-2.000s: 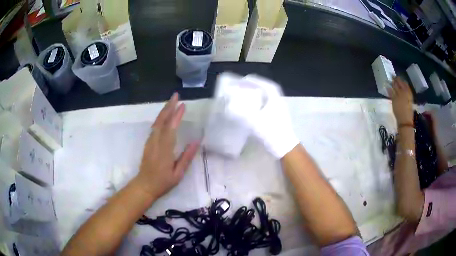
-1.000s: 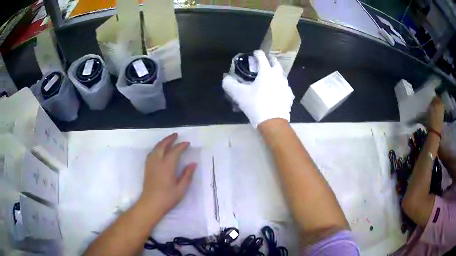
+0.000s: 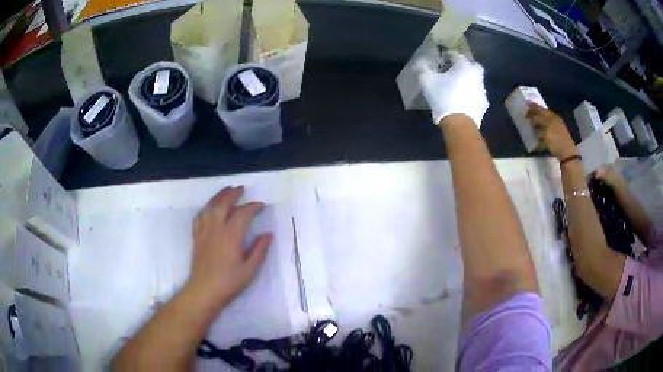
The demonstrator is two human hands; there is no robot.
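Note:
My right hand (image 3: 456,89), in a white knit glove, is at an open white gift box (image 3: 413,81) with its flap up, on the dark conveyor belt. Its fingertips are at the box's opening; what they grip there is hidden. My bare left hand (image 3: 229,243) rests on the white table with its fingers apart and holds nothing. Three black round-topped devices in frosted bags stand on the belt at the left: one device (image 3: 251,89), a second (image 3: 161,86) and a third (image 3: 99,112). Each has a white label on top.
Black cables (image 3: 356,352) lie at the table's front. Open boxes (image 3: 280,62) stand behind the devices. White boxes (image 3: 45,254) crowd the left edge. At the right, a person in pink has a hand (image 3: 552,134) on a white box (image 3: 525,116), with more boxes beyond.
My right hand has moved from the table to a bagged device on the belt, then right to the open box. The loose closed box has moved right, to the neighbour's hand.

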